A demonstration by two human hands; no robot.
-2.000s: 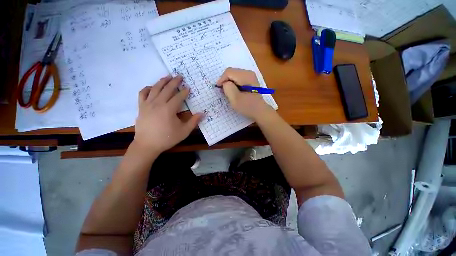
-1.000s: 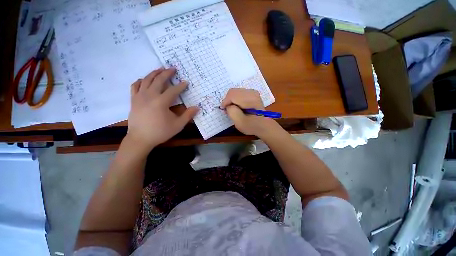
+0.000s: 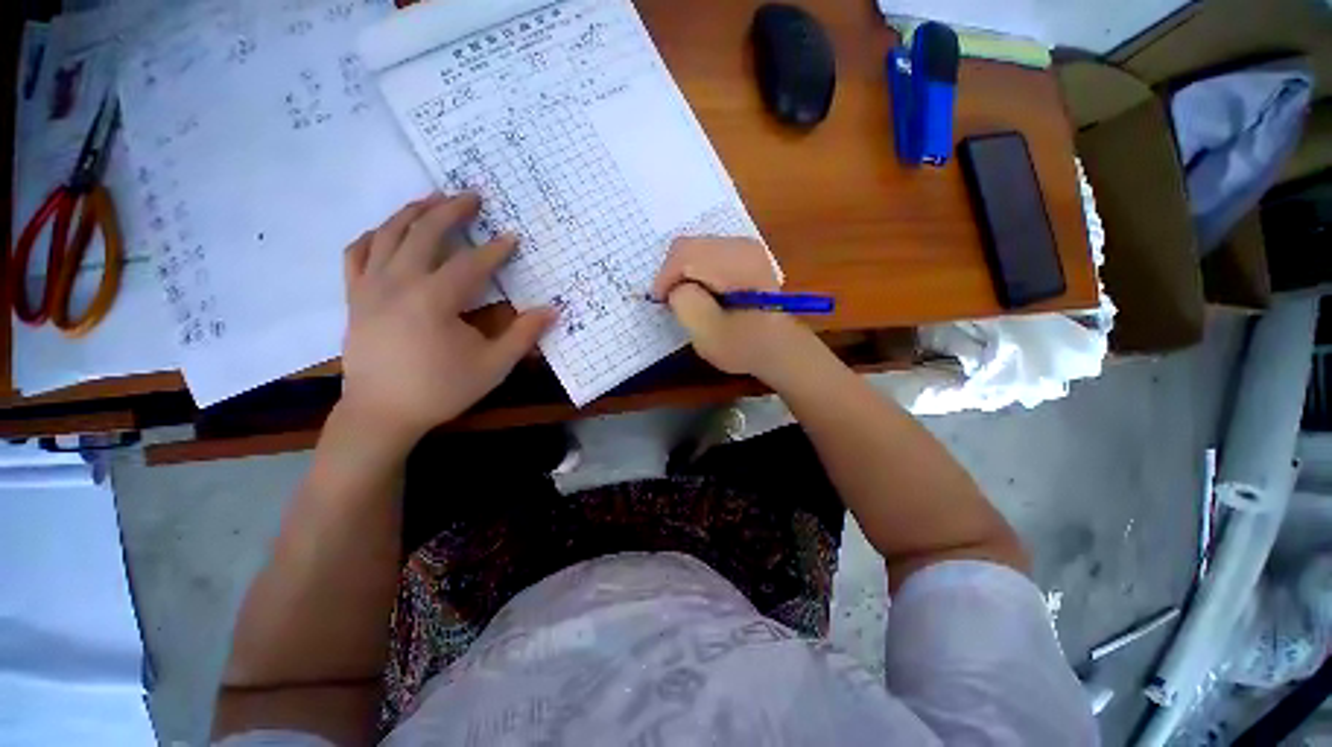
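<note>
A form pad with a printed grid and handwriting lies tilted near the desk's front edge. My right hand is closed round a blue pen, its tip at the lower part of the grid. My left hand lies flat with fingers spread, its fingertips on the pad's left edge. A handwritten sheet lies left of the pad, partly under my left hand.
Scissors with red-orange handles lie far left on papers. A black mouse, a blue stapler and a black phone lie to the right. Cardboard boxes and a white roll stand beyond the desk.
The desk and its things have shifted left and slightly up in view. My right hand and pen have moved a little down the pad since two seconds ago. My left hand still rests at its edge.
</note>
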